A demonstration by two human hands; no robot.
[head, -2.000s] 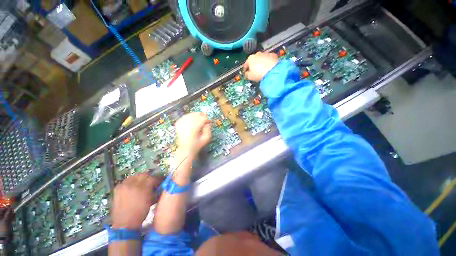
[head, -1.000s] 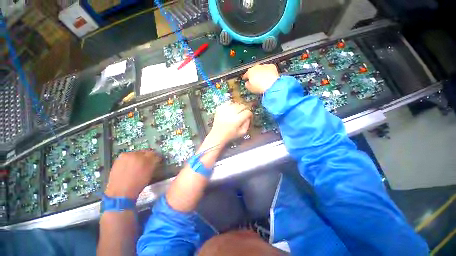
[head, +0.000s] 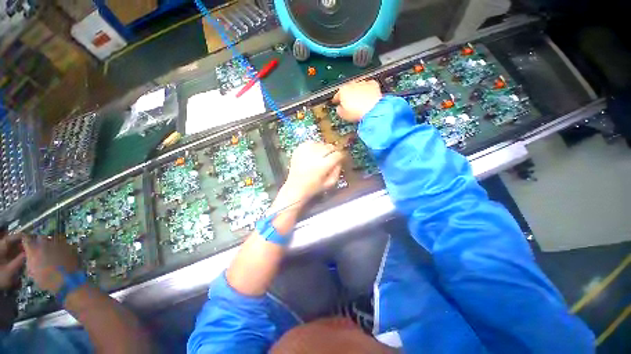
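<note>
My right hand [head: 356, 100], in a blue sleeve, is closed around a slim dark tool [head: 413, 92] that sticks out to the right over the boards. My left hand [head: 315, 169], with a blue wrist strap [head: 274, 230], is curled over a carrier tray with a brownish part [head: 331, 131]. Its fingertips are hidden or too blurred to tell whether they hold something. A green circuit board [head: 299, 131] with an orange component shows behind the left hand. Another board lies partly hidden between and under my hands.
More boards [head: 185, 225] lie in trays along the silver rail [head: 346, 213]. Another person's hands [head: 48, 259] are over the left trays. Behind are a turquoise fan [head: 335, 28], red pen [head: 257, 77], white paper [head: 225, 109] and plastic bag [head: 149, 110]. A coiled blue cord [head: 242, 62] hangs across.
The trays moved left relative to my hands between the two earlier frames. Since then, the other person's hand has moved far left, uncovering boards. My hands have kept nearly the same pose.
</note>
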